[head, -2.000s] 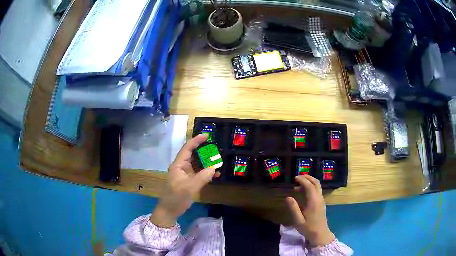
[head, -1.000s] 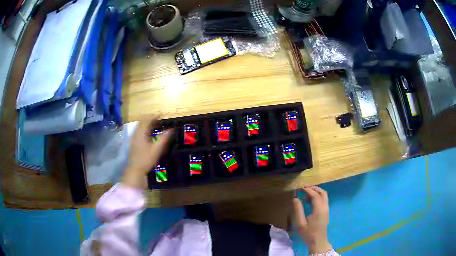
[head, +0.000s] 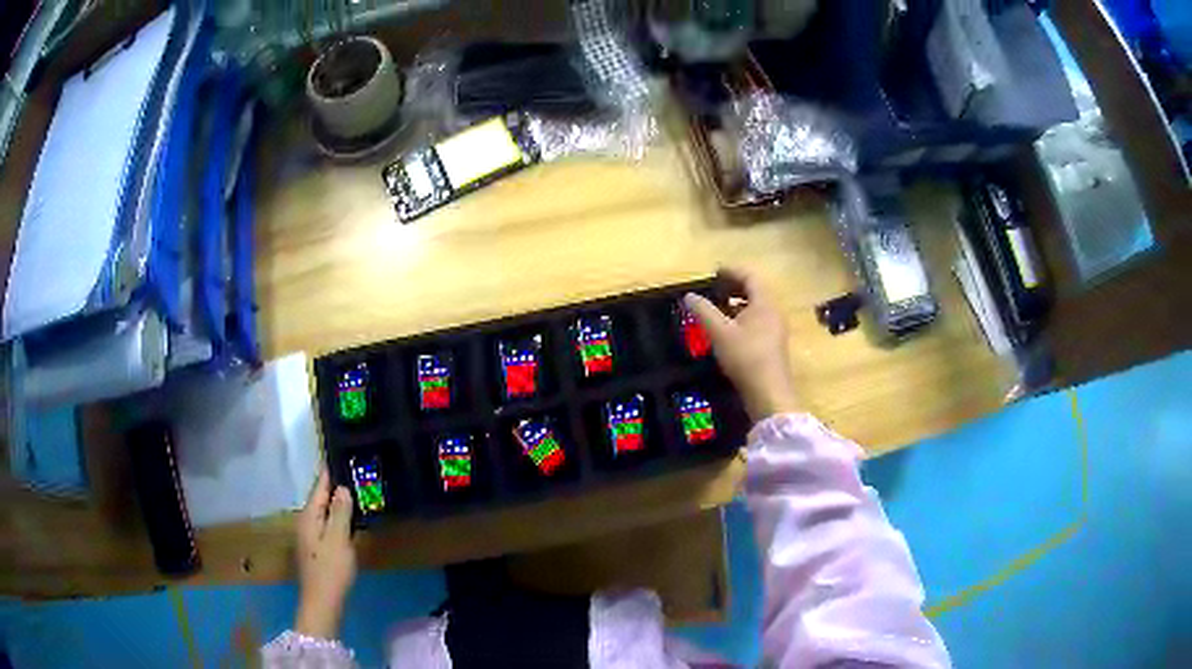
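Note:
The black foam tray (head: 490, 416) lies on the desk, tilted, with two rows of five pockets. A small square unit with a lit screen of red or green blocks, such as the one in the back middle pocket (head: 520, 369), sits in each pocket. The front middle unit (head: 537, 444) sits askew. My left hand (head: 326, 538) holds the tray's front left corner. My right hand (head: 743, 337) grips the tray's back right corner, its thumb over the pocket and partly hiding the red-screened unit (head: 697, 335).
An opened phone assembly (head: 460, 167) lies behind the tray. Blue folders (head: 216, 216), a white paper (head: 248, 438) and a dark slab (head: 164, 497) are at left. A plant pot (head: 353, 94) stands behind. A bagged device (head: 895, 271) and small black part (head: 841, 312) are at right.
The green-screened unit from my left hand is now in the tray. My left hand moved to the front left corner, my right hand to the back right corner. The view has shifted and turned.

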